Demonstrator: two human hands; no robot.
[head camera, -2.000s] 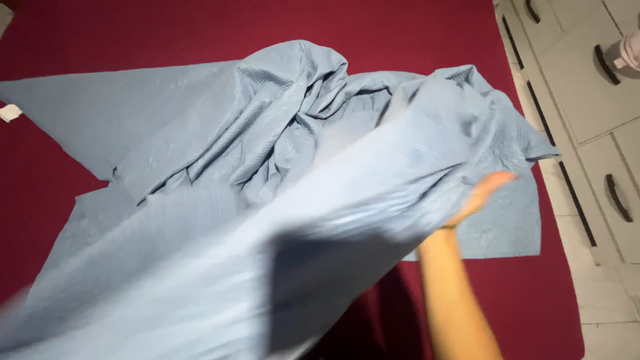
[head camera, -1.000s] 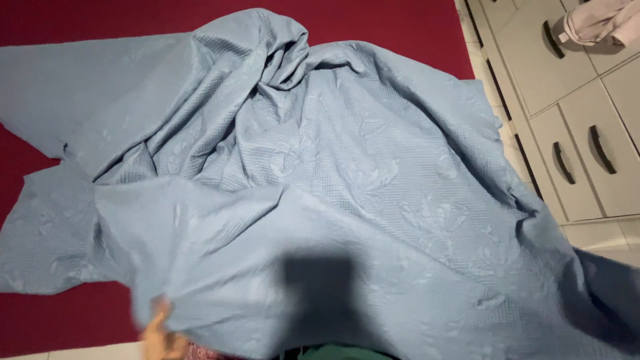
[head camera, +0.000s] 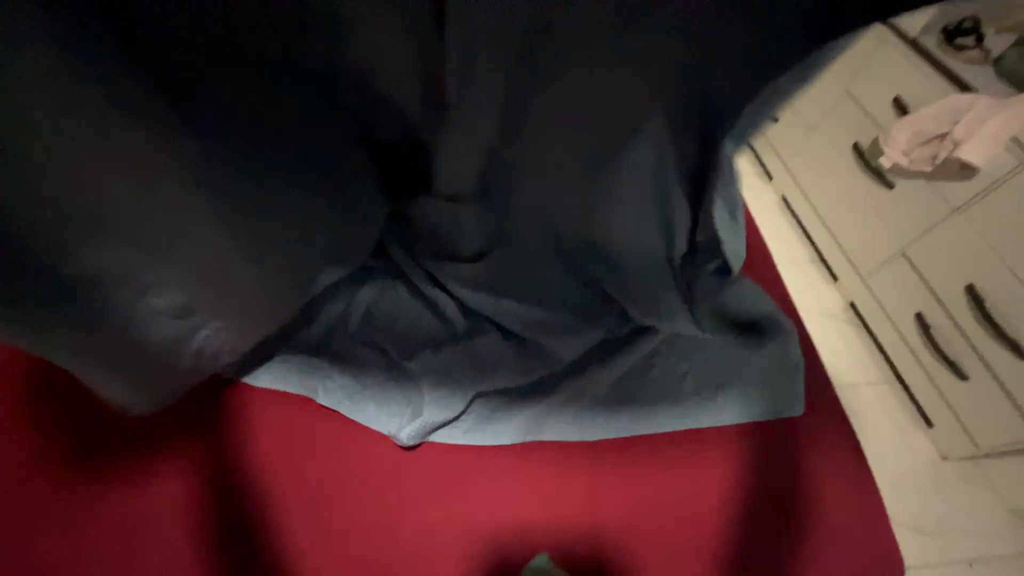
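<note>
A large blue-grey textured fabric sheet (head camera: 520, 296) fills the upper and middle part of the head view. Most of it is raised and in dark shadow, hanging in folds. Its lower edge lies rumpled across a red cloth-covered surface (head camera: 640, 496), and a separate corner droops at the left. Neither my left hand nor my right hand shows, so what each one holds cannot be seen.
At the right stands a light cabinet with dark handles (head camera: 920, 240). A pale pink cloth (head camera: 952, 132) rests on it near dark objects. Pale floor tiles (head camera: 872, 416) run between the cabinet and the red surface's edge.
The blue-grey sheet, spread low over the red surface a second ago, is now lifted and shadowed, with red showing below it. The hand seen earlier at the lower left is out of view.
</note>
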